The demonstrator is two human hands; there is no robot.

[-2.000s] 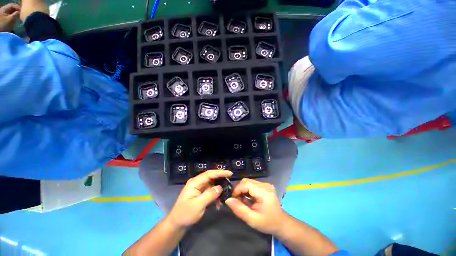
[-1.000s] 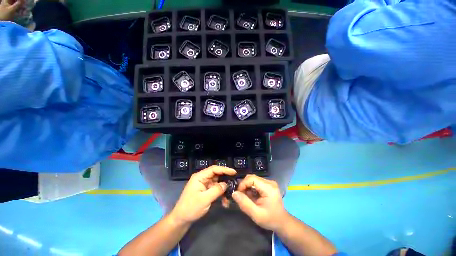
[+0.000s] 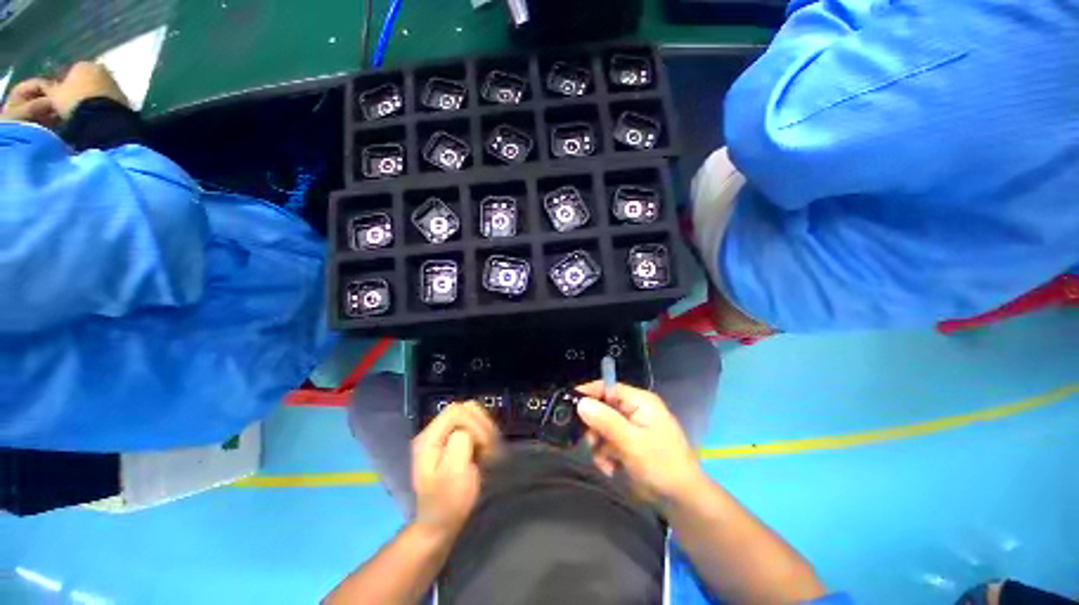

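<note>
My right hand (image 3: 639,437) pinches a small black camera unit (image 3: 562,416) at its edge, over the front row of the lap tray (image 3: 521,436). A short pale stick-like tool (image 3: 608,376) stands up from the same hand. My left hand (image 3: 453,463) is apart from it, at the tray's left front edge, with fingers curled and partly blurred; whether it holds anything cannot be told. The lap tray holds dark units with small rings, partly hidden by my hands and the trays above.
Two overlapping black foam trays (image 3: 509,310) with a unit in each pocket stand ahead. A green bench (image 3: 254,47) is beyond. People in blue smocks sit close at left (image 3: 130,296) and right (image 3: 899,177). A white box (image 3: 189,470) stands at lower left.
My hands, earlier together around the black unit, are now apart. My left hand has let go and moved left. My right hand has moved up and right with the unit. The pale tool now shows.
</note>
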